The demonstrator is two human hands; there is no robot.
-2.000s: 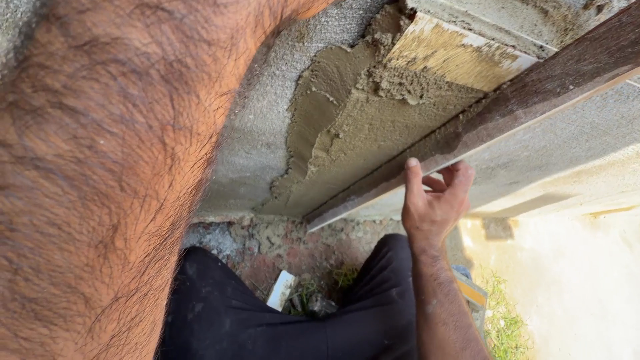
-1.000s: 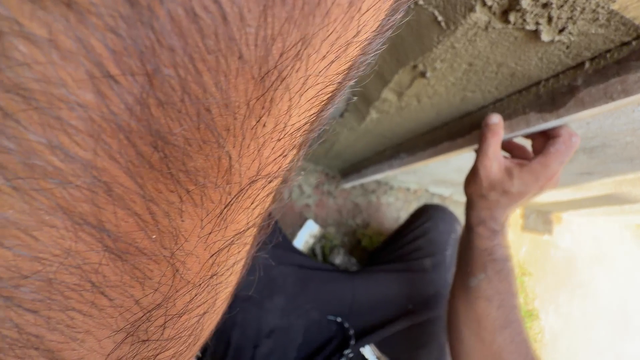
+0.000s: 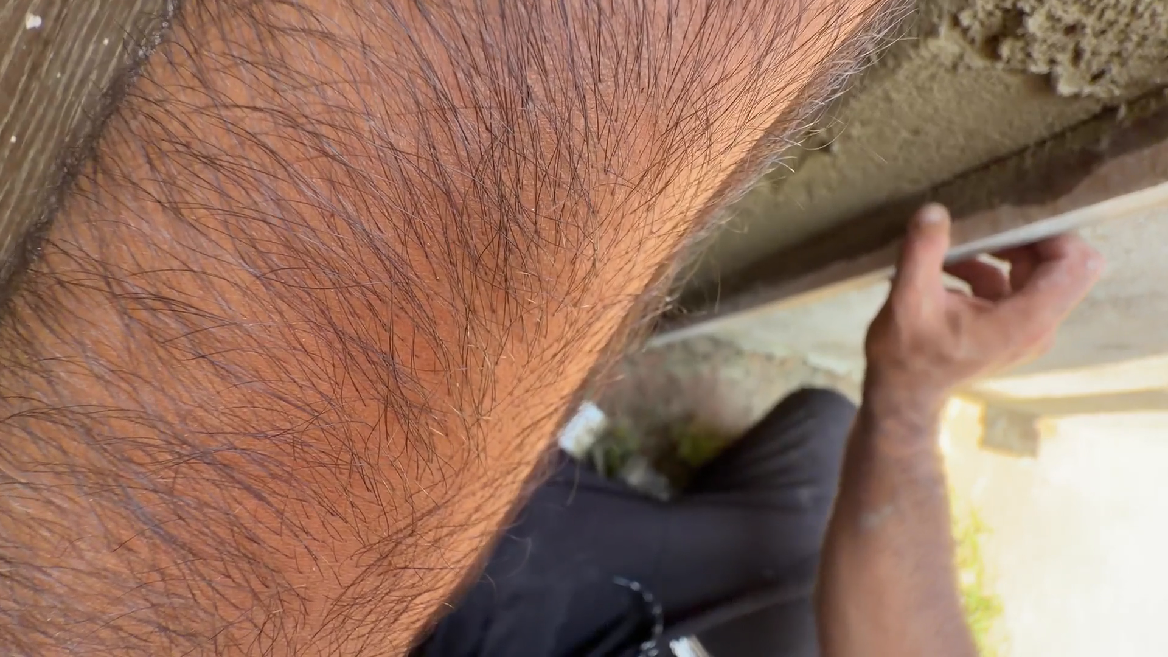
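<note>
My right hand [image 3: 967, 310] is at the lower edge of a long wooden board [image 3: 849, 251], its thumb against the near side and its fingers curled at the edge. The board runs diagonally beside wet mortar [image 3: 922, 128], with a rough lump [image 3: 1068, 41] near the upper right. My left forearm, large and close to the camera, covers the left and middle of the view. My left hand is outside the frame, so what it holds is hidden.
My knees in dark trousers [image 3: 730, 538] are below the board. A small white piece [image 3: 582, 429] lies by some greenery on the ground. A grey-brown ridged surface [image 3: 64, 100] shows at the upper left, and bright ground [image 3: 1086, 547] at the lower right.
My left forearm has come to cover much more of the view, hiding much of the mortar seen earlier. My right hand stays at the board's edge. The view has shifted closer.
</note>
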